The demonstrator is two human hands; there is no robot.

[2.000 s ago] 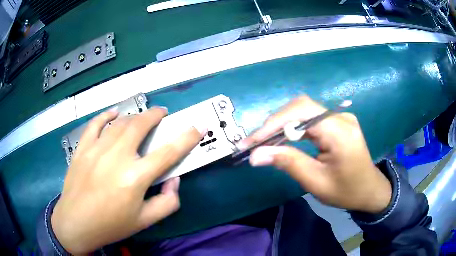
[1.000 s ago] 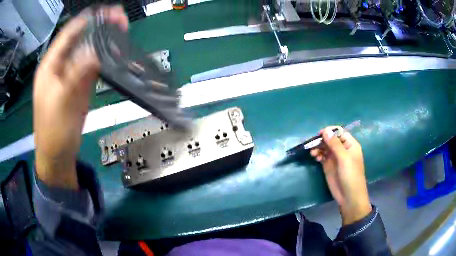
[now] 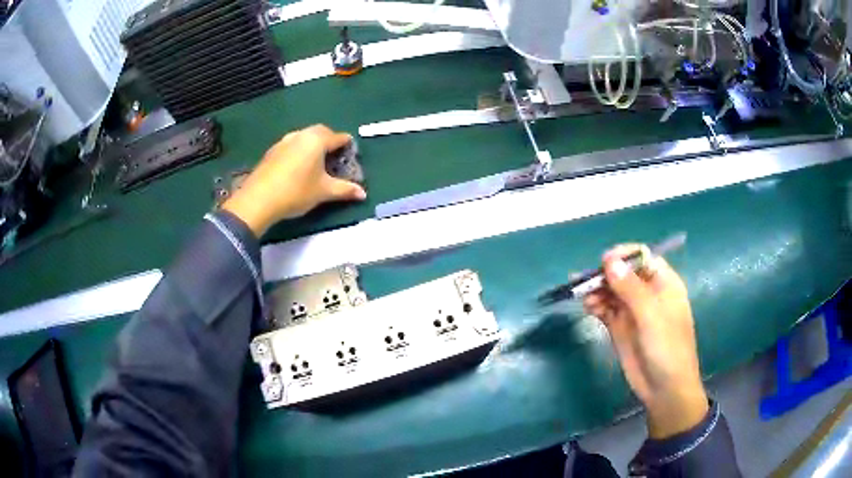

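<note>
My left hand (image 3: 294, 177) reaches over the green line surface, thumb and fingers around the right end of a grey carrier fixture (image 3: 345, 165); its middle is hidden, and I cannot tell if one or two bars lie there. My right hand (image 3: 645, 313) holds dark tweezers (image 3: 587, 282) above the green worktop, tips pointing left and touching nothing. The front fixture stack (image 3: 374, 347) lies on the worktop, its light top plate showing four hole groups. The rear fixture (image 3: 313, 297) lies just behind it, partly hidden by my left sleeve.
A white edge strip (image 3: 467, 220) separates the worktop from the line. Beyond are a dark loose fixture (image 3: 170, 154), a tall ribbed fixture stack (image 3: 201, 56), guide rails (image 3: 458, 192) and machine heads with looped tubing. A dark flat object (image 3: 47, 406) lies at left.
My left hand went from the front stack, up with a dark fixture, to the line beyond the strip. The front stack's top is uncovered. My right hand moved away from it, still holding the tweezers.
</note>
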